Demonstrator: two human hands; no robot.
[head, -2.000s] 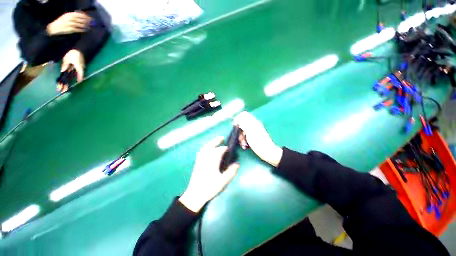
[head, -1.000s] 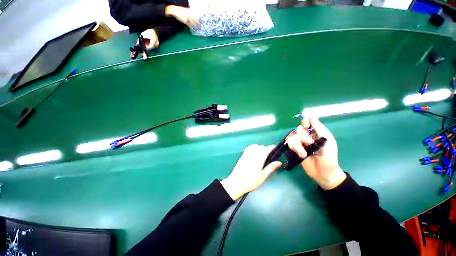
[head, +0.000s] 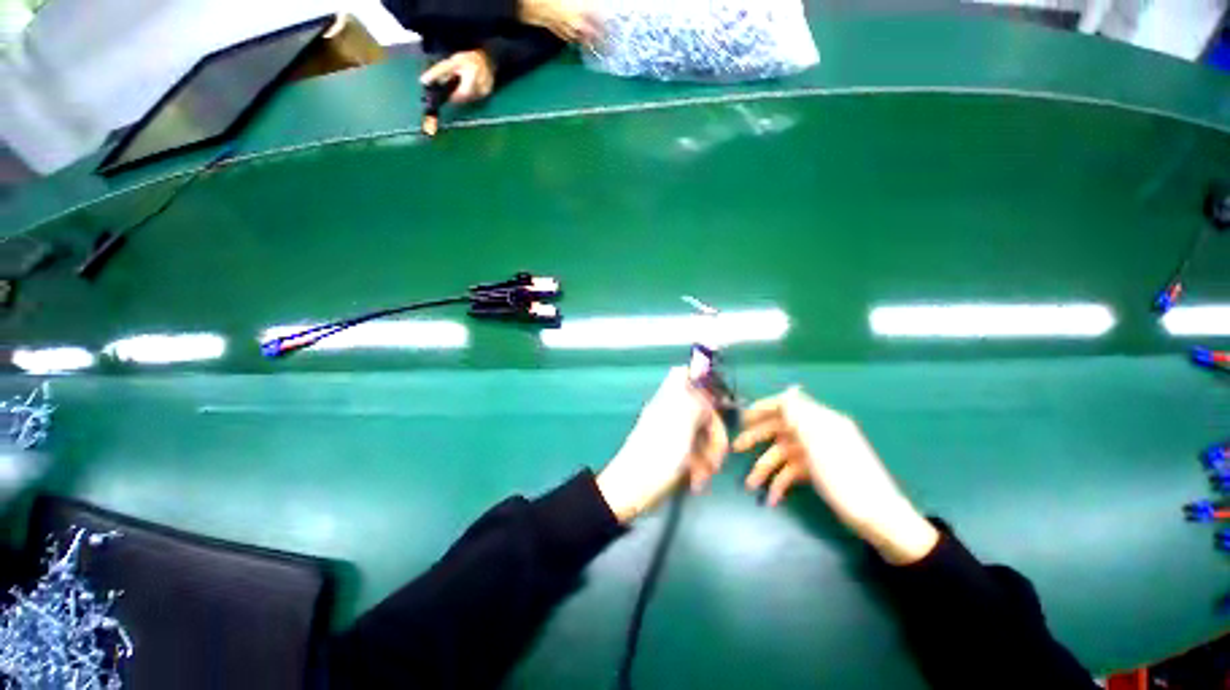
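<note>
My left hand (head: 672,438) is closed around a black battery clamp (head: 711,382), with its coppery end pointing away from me. Its black cable hangs down from the hand towards the bottom edge. My right hand (head: 823,458) is just right of the clamp, fingers apart and slightly blurred; I see nothing in it. A second cable lead (head: 391,314) lies on the green belt ahead, its pair of clamps (head: 519,298) on the right and its blue plug (head: 274,347) on the left. A small silvery piece, possibly a spring (head: 700,306), lies on the belt beyond my left hand.
A black tray (head: 223,593) with a heap of springs (head: 61,623) is at lower left. Opposite, a person's hand (head: 461,77) holds a clamp beside a bag of springs (head: 701,38). Another black tray (head: 216,95) is at upper left. Blue plugs (head: 1218,465) lie at the right edge.
The view has swung left, showing more of the spring tray. My right hand has come off the clamp and opened. My left hand still holds the clamp, now pointing more away from me.
</note>
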